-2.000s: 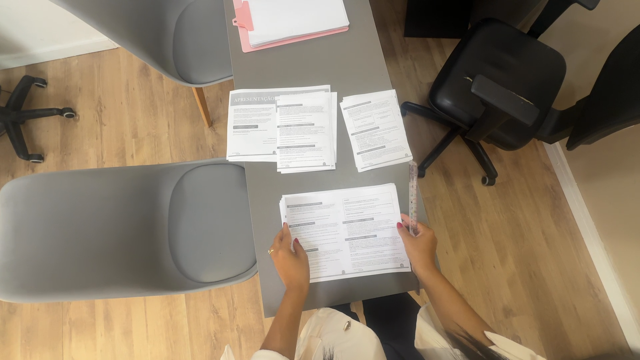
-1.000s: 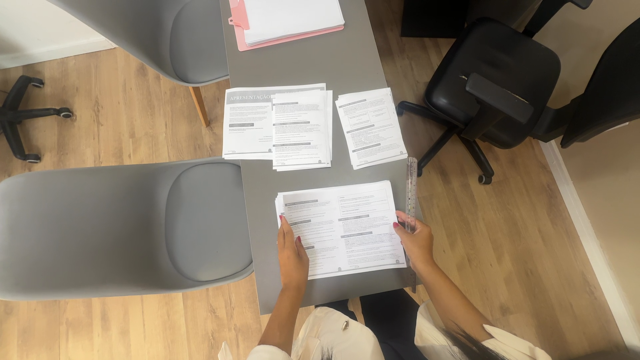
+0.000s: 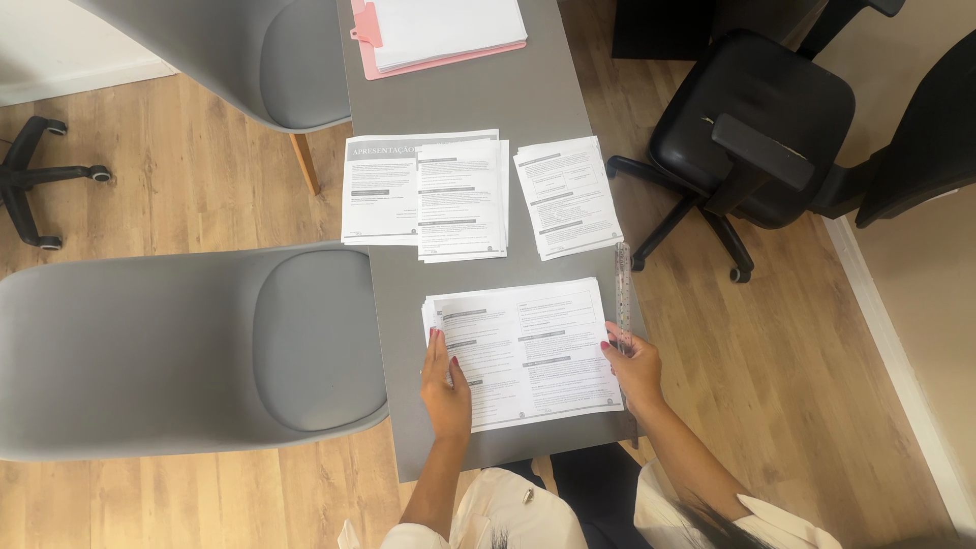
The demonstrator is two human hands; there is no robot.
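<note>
A stack of printed sheets lies on the grey table in front of me. My left hand rests on its left edge, and the paper there curls up slightly. At the right edge, the fingers and thumb of my right hand pinch the sheets. A clear plastic ruler runs along the table's right edge, partly hidden by that hand. Beyond the stack lie overlapping printed pages on the left and a smaller pile of printed pages on the right.
A pink clipboard holding white paper lies at the table's far end. Two grey chairs stand along the left side, one farther off. A black office chair is at the right, and another chair's wheeled base shows at far left.
The stack's left edge now curls up a little beside my left hand. Both hands have stayed at the two sides of the stack.
</note>
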